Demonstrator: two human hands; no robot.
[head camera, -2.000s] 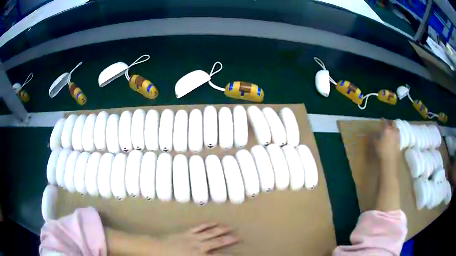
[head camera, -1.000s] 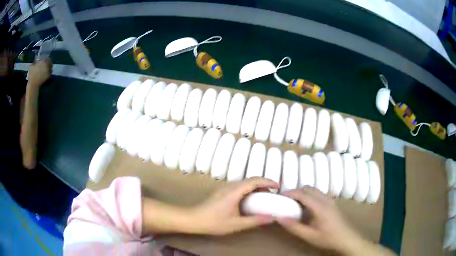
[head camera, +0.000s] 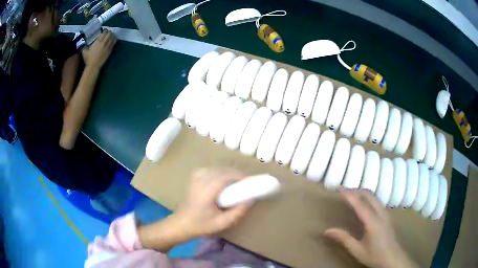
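My left hand (head camera: 212, 201) grips a white plastic unit (head camera: 249, 190) above the cardboard sheet (head camera: 299, 225); the unit is slightly blurred and points right. My right hand (head camera: 367, 225) is apart from it, fingers spread and empty, just below the lower row. Two close rows of white units (head camera: 285, 136) stand slanted across the cardboard. A single white unit (head camera: 163, 138) sits apart at the left end, below the rows.
Strapped units with yellow charms (head camera: 368, 78) lie on the green surface beyond the pale metal edging (head camera: 188, 48). A metal post (head camera: 142, 20) rises at upper left. A seated person (head camera: 50, 104) in dark clothes works at left. Second cardboard sheet (head camera: 466, 230) is at the right edge.
The view has swung left. First my right hand left the far-right cardboard and both hands held a white unit; now my left hand alone holds it and my right has let go.
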